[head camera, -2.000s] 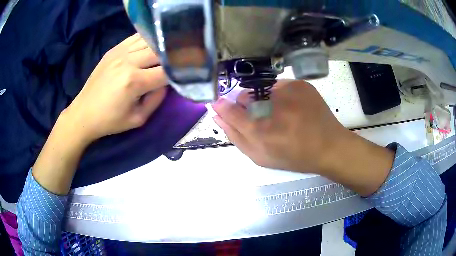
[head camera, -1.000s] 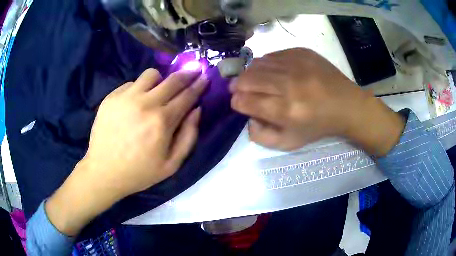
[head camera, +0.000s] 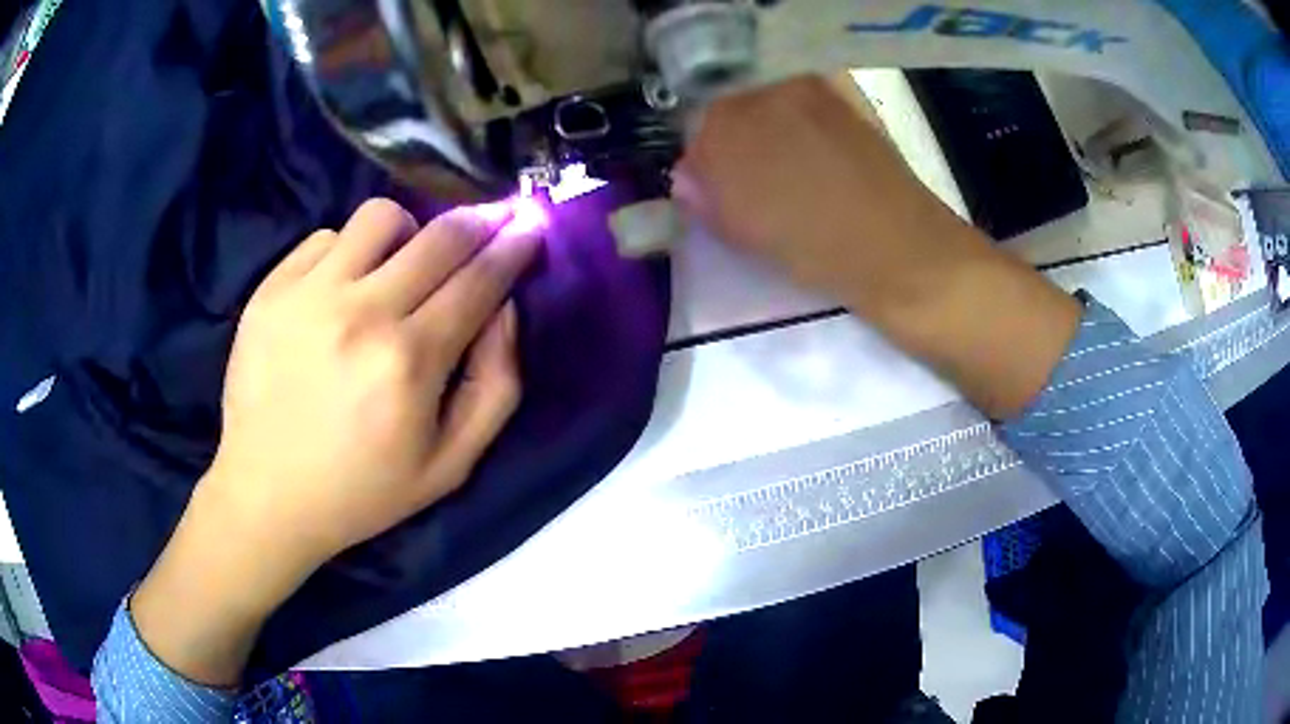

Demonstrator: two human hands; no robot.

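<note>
The navy garment piece (head camera: 566,410) lies left of and under the needle, purple near the lamp. My left hand (head camera: 371,371) lies flat on it, fingers together, fingertips by the presser foot (head camera: 538,184) in the bright pink-violet glow. The cream sewing machine head (head camera: 976,36) with "JACK" lettering crosses the top. My right hand (head camera: 778,177) is right of the needle, behind the grey round tension end (head camera: 647,228); its fingertips are partly hidden under the head and blurred, so its grip cannot be told. A small white patch (head camera: 36,395) shows on the cloth at left.
A black smartphone (head camera: 1002,149) lies on the bed at right. The curved grey table edge (head camera: 863,488) has ruler markings. A small printed packet (head camera: 1214,262) is at far right. Magenta cloth (head camera: 57,682) and a blue basket (head camera: 273,699) show at lower left, below the table.
Since one second ago, my right hand has moved up and back beside the machine head. My left hand has shifted slightly left with the cloth. Earlier, my right fingertips were at the cloth edge by the needle.
</note>
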